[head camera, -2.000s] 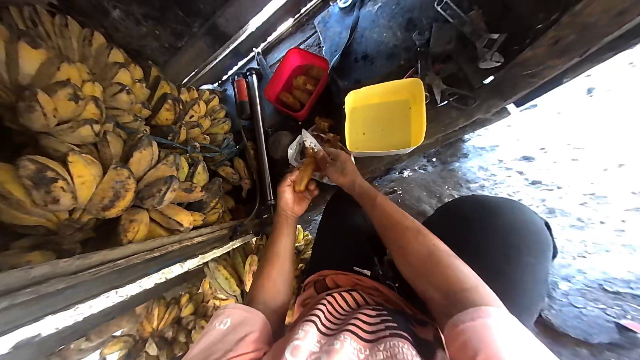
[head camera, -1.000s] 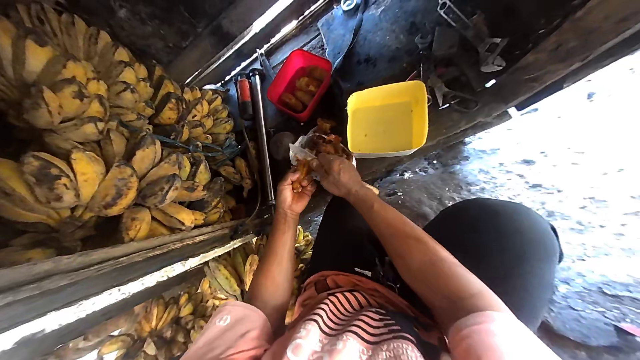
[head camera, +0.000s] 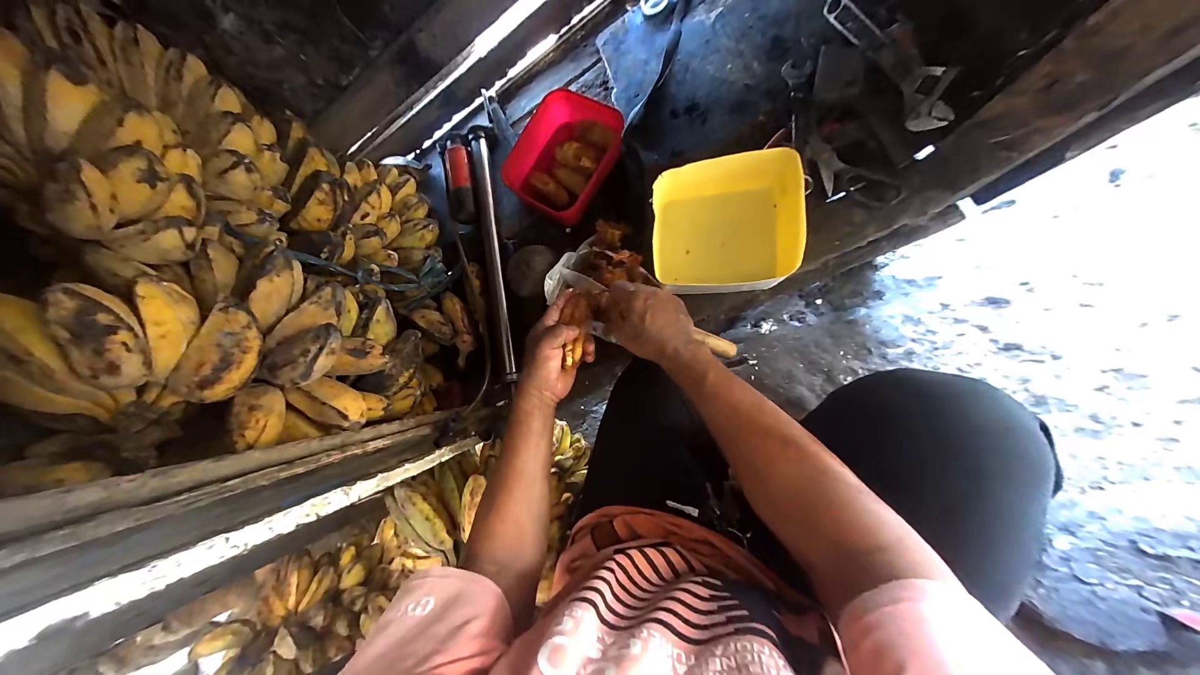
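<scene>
My left hand (head camera: 551, 356) grips a brownish-orange banana (head camera: 577, 328), its lower end showing below the fingers. My right hand (head camera: 653, 323) is closed around a knife; the light wooden handle (head camera: 716, 344) sticks out behind the palm, and part of the blade (head camera: 587, 281) shows towards the left hand. Just beyond both hands, brown peels or scraps (head camera: 614, 267) lie on a whitish plastic bag (head camera: 560, 274). A red plastic container (head camera: 517, 167) farther off holds several peeled bananas (head camera: 574, 159). The yellow plastic container (head camera: 729, 225) stands right of the scraps, with small specks inside.
Bunches of yellow, blackened bananas (head camera: 216, 347) fill the left side behind a wooden beam (head camera: 234, 473); more bananas (head camera: 422, 516) lie below it. A metal bar (head camera: 492, 244) and a red-handled tool (head camera: 458, 178) lie left of the red container. Wrenches (head camera: 928, 98) lie at upper right.
Two seconds ago a banana stood out lengthwise between my hands, with the blade beside it. Now my right hand is lower against the left fingers, and the knife handle shows behind it.
</scene>
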